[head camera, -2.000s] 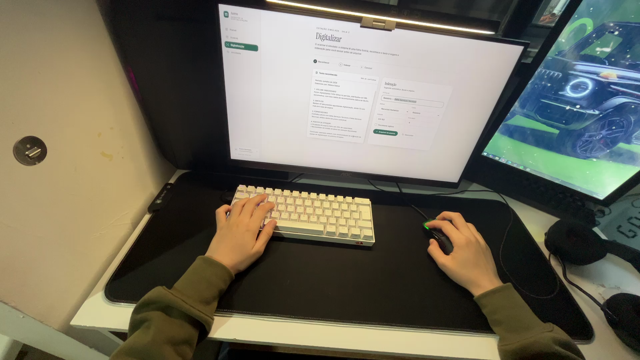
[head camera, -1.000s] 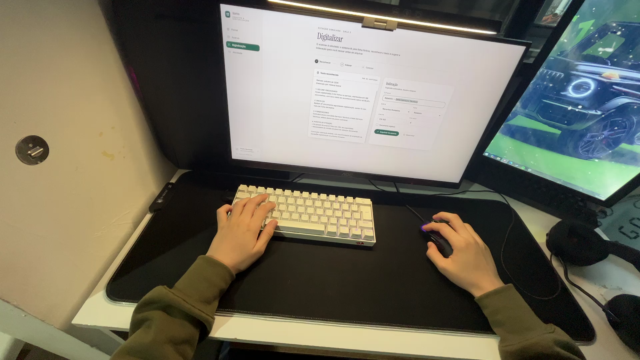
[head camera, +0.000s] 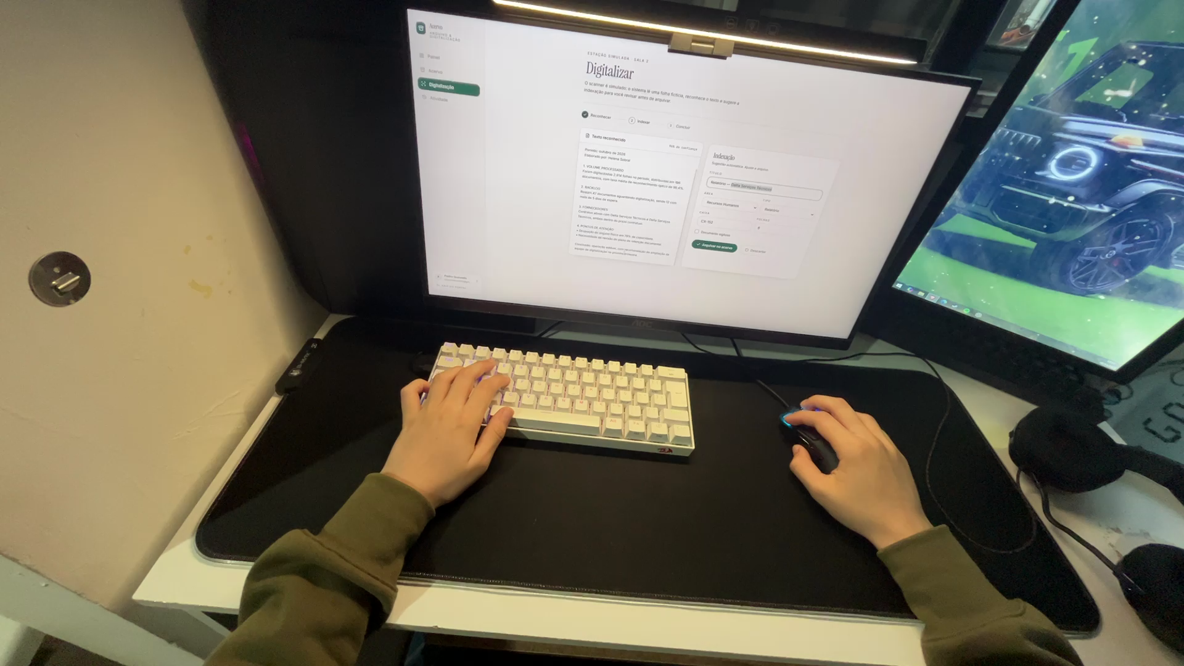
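Note:
My left hand (head camera: 450, 427) rests palm down on the left end of a white compact keyboard (head camera: 592, 393), its fingers spread over the keys and the thumb near the front edge. My right hand (head camera: 856, 462) is curled around a black computer mouse (head camera: 816, 450) with a small blue light at its front left. Both keyboard and mouse are on a large black desk mat (head camera: 647, 527). Behind them a monitor (head camera: 518, 203) shows a white page with a text panel, a form and green buttons; a stretch of text in the form's top field is highlighted.
A second monitor (head camera: 1045, 213) with a vehicle picture stands at the right. Black headphones (head camera: 1064, 449) lie at the right edge of the white desk (head camera: 518, 609). A light bar (head camera: 708, 32) tops the main monitor. Cables run behind the keyboard, and a wall (head camera: 139, 370) borders the left.
The mouse's light has gone from green through purple to blue. My hands have stayed in nearly the same places on the keyboard and mouse.

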